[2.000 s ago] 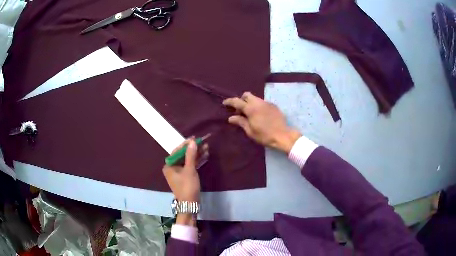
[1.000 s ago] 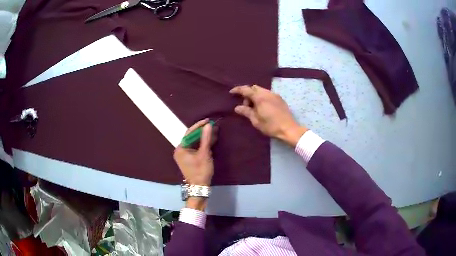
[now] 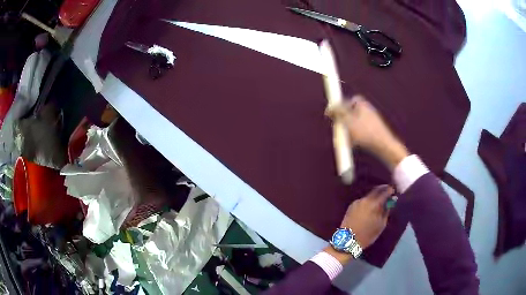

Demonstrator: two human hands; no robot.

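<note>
A large dark maroon cloth (image 3: 248, 109) lies flat on the pale blue-white table. My right hand (image 3: 366, 127) is closed round the middle of a flat cream-white bar (image 3: 344, 155), both blurred; the bar appears raised over the cloth. My left hand (image 3: 364, 218), with a watch on the wrist, is near the cloth's lower edge, close to my right sleeve. It holds a small green marking tool (image 3: 391, 201); only a bit of it shows, the rest hidden by the fingers.
Long dark shears (image 3: 349, 26) lie on the cloth's upper part, and smaller scissors with white wrapping (image 3: 161, 56) at upper left. A pale wedge gap (image 3: 259, 43) lies between them. A bent maroon strip (image 3: 468, 199) and a cut piece (image 3: 504, 184) are at right. Scraps and a red bucket (image 3: 43, 193) are below left.
The view has turned towards the left side of the table. My right hand has taken hold of the white bar, which lay on the cloth before. The green tool is now mostly hidden in my left hand.
</note>
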